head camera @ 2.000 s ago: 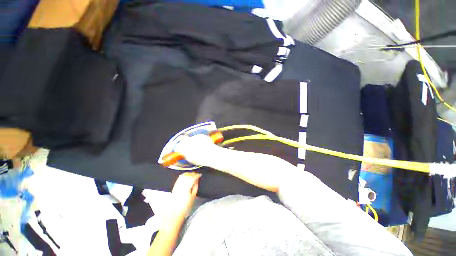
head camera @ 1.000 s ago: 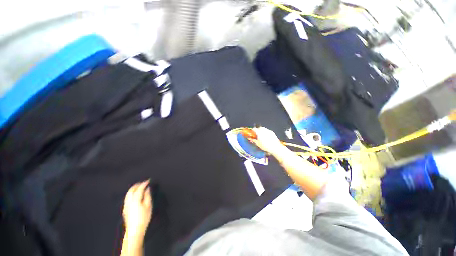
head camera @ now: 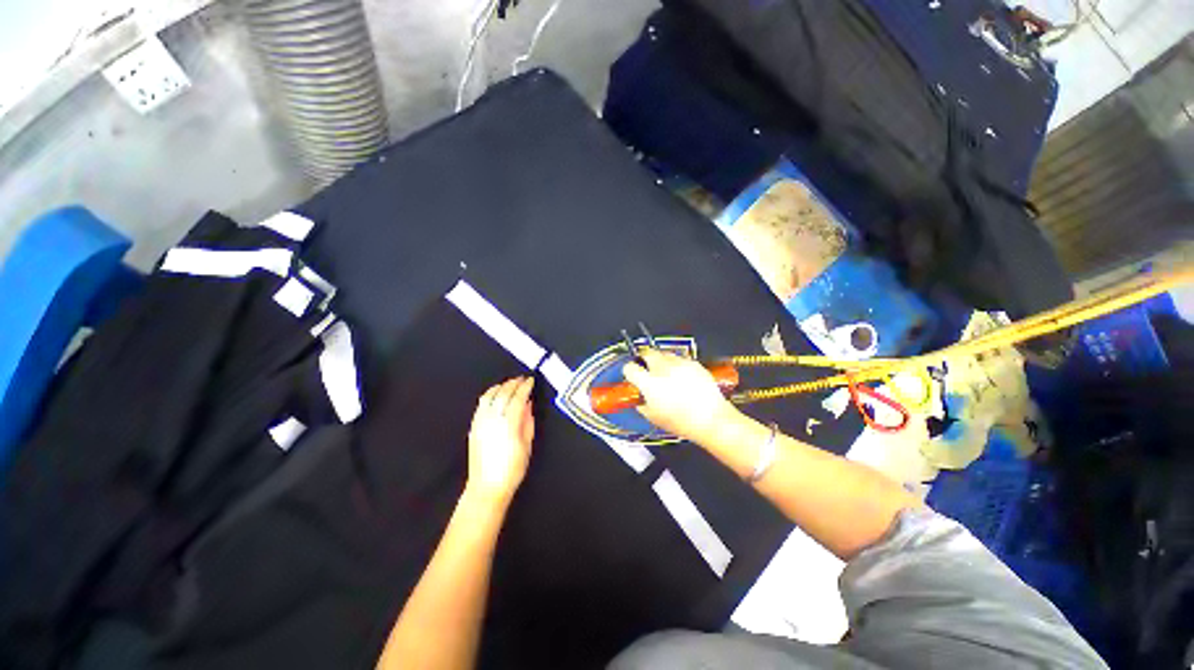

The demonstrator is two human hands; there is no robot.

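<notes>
A black garment panel [head camera: 393,524] lies flat on the dark padded table cover [head camera: 485,170]. A line of white strips [head camera: 498,325] runs diagonally along the panel's edge. My right hand [head camera: 674,393] is closed on the orange handle of the steam iron [head camera: 606,377], which rests on the white strips near the middle and covers part of them. Its yellow hose [head camera: 969,351] trails to the right. My left hand [head camera: 500,439] lies on the black panel just left of the iron's tip, with no object seen in it.
Black pieces with white ends [head camera: 197,340] lie at the left by a blue bolster [head camera: 53,295]. A blue board with a tan patch [head camera: 799,242], a white ring [head camera: 858,340] and red looped handles [head camera: 877,406] are at right. Black garments [head camera: 838,118] heap behind; a grey duct [head camera: 321,92] stands at back.
My right hand has taken the iron from the panel's left part onto the white strips at its right edge. My left hand has moved up beside the strips. The camera view has turned rightward.
</notes>
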